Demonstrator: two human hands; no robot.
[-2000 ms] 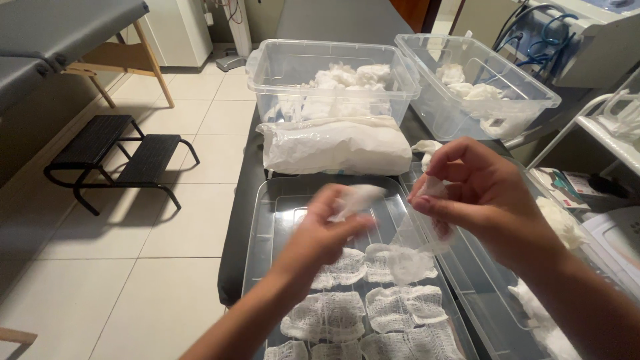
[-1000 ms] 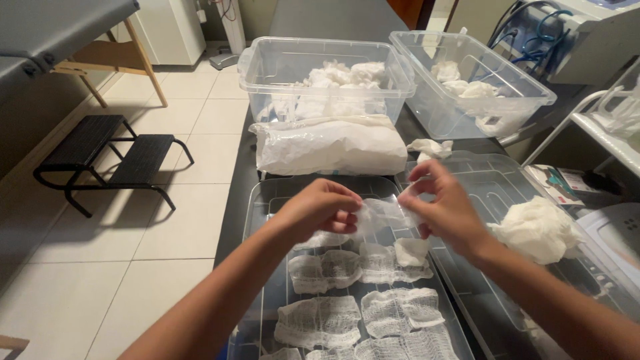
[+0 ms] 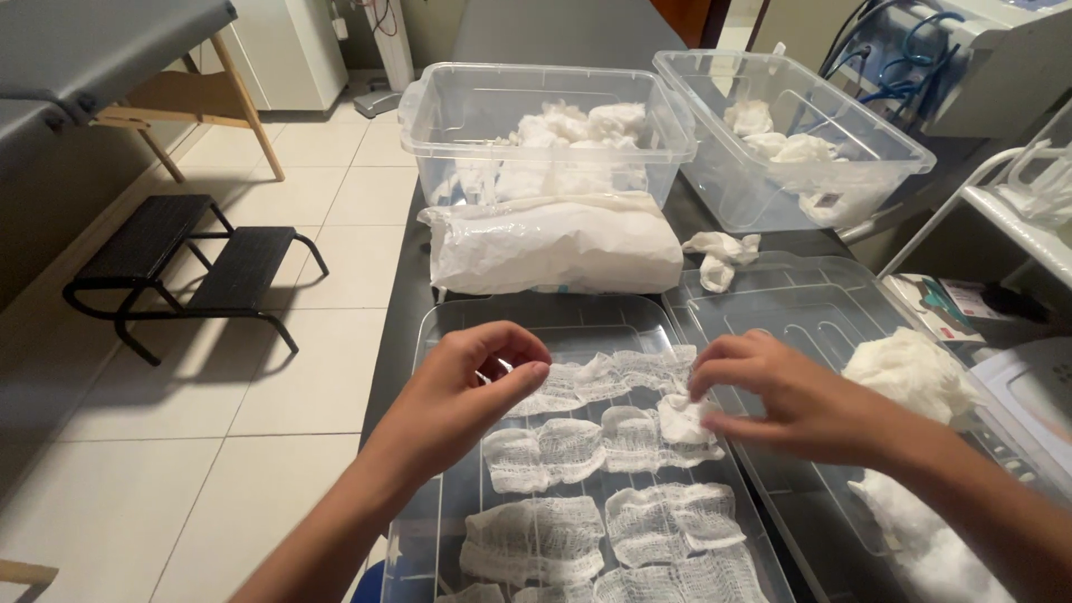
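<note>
Rows of opened white gauze pieces (image 3: 533, 536) lie on a clear plastic lid (image 3: 435, 536). At the left end of the top gauze strip (image 3: 586, 378) is my left hand (image 3: 469, 385), its thumb and index finger nearly together; whether they pinch the edge cannot be made out. My right hand (image 3: 770, 402) is at the strip's right end, fingers apart, beside a small crumpled white wad (image 3: 687, 419) that lies on the second row. Behind the lid rests a plastic-wrapped white roll (image 3: 557, 247).
Two clear plastic bins (image 3: 544, 151) (image 3: 796, 159) hold white wads. A second clear lid (image 3: 804, 293) at right carries fluffy white cotton (image 3: 909, 373). A small white scrap (image 3: 722, 255) lies near the roll. A black step stool (image 3: 209, 268) stands on the tiled floor at left.
The gauze held up between both hands one second ago is now down on the lid as the top row. My hands have moved apart. The fluffy cotton at right was seen one second ago too.
</note>
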